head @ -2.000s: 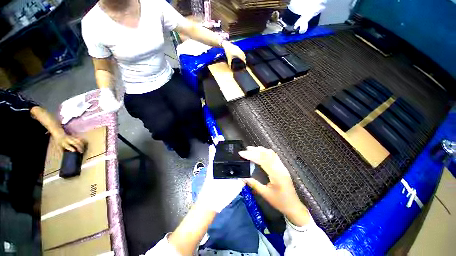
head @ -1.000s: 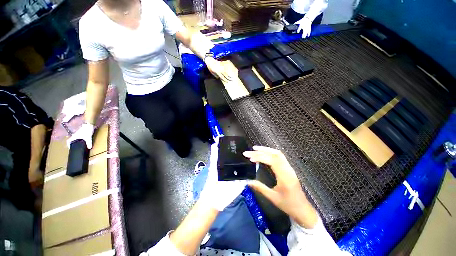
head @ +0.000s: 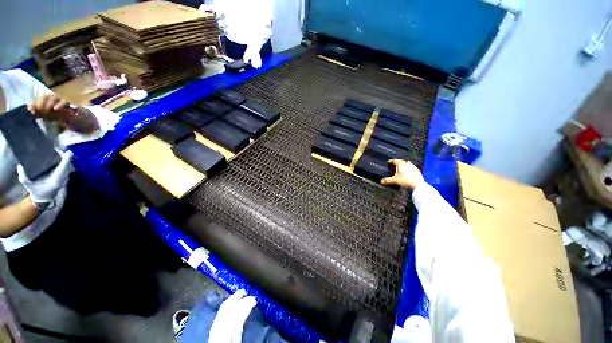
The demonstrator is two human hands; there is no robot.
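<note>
My bare right hand (head: 402, 175) grips the right end of a black printed housing (head: 370, 167), which lies at the near right corner of a cardboard sheet (head: 330, 164). Several more black housings (head: 339, 136) lie in two columns on that sheet, with a tan strip showing between them. The sheet rests on the mesh conveyor belt (head: 295, 194). A white shape shows at the bottom edge, left of centre. I cannot tell whether it is my gloved left hand or a sleeve.
A second cardboard sheet (head: 158, 164) with black housings stands at the belt's left. A person at left holds a housing (head: 30, 144). Another person is at the far side. Blue film (head: 258, 301) edges the belt. Cardboard sheets (head: 520, 254) stand at right, a cardboard pile (head: 158, 40) far left.
My view has turned right. My right hand has moved from in front of me to the right sheet, with a housing now filling its near right corner. The coworker has lifted a housing.
</note>
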